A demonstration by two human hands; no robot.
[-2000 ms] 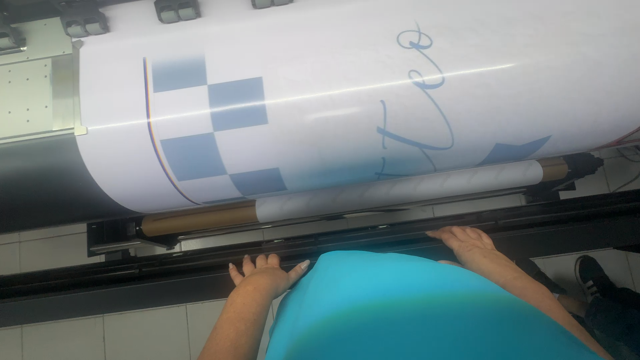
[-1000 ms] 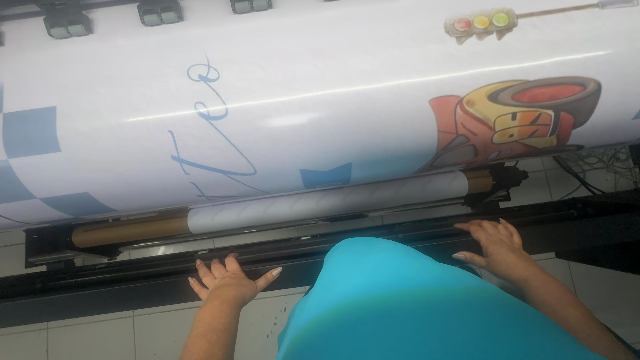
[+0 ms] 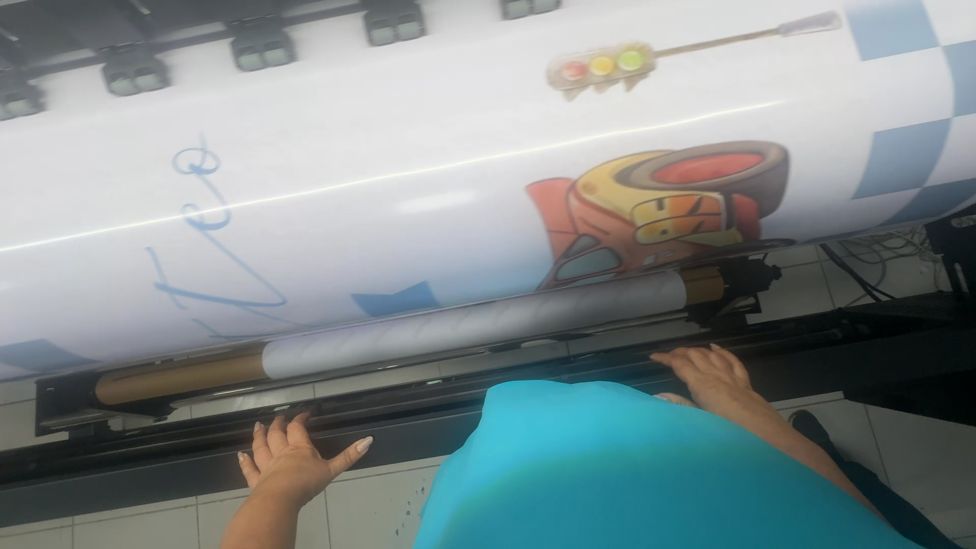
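My left hand (image 3: 290,461) rests with spread fingers on the black front rail (image 3: 412,427) of a wide-format printer. Farther right, my right hand (image 3: 709,374) lies on the same rail, fingers apart, holding nothing. Beyond both hands a broad printed white sheet (image 3: 366,191) curves down over the machine. It bears blue script, a cartoon car (image 3: 656,213), a traffic light (image 3: 602,70) and blue checks (image 3: 907,158). Below the sheet's lower edge, a roll of white material (image 3: 473,324) sits on a brown cardboard core (image 3: 183,375).
Several pinch rollers (image 3: 263,49) line the printer at the top left. A black roll holder (image 3: 732,293) supports the core's right end. Cables (image 3: 884,259) lie on the tiled floor at right. A dark shoe (image 3: 812,427) shows behind my right forearm.
The view has shifted right along the printer, bringing in the cartoon car, traffic light and right-hand checks. Both hands remain at the front rail, fingers spread.
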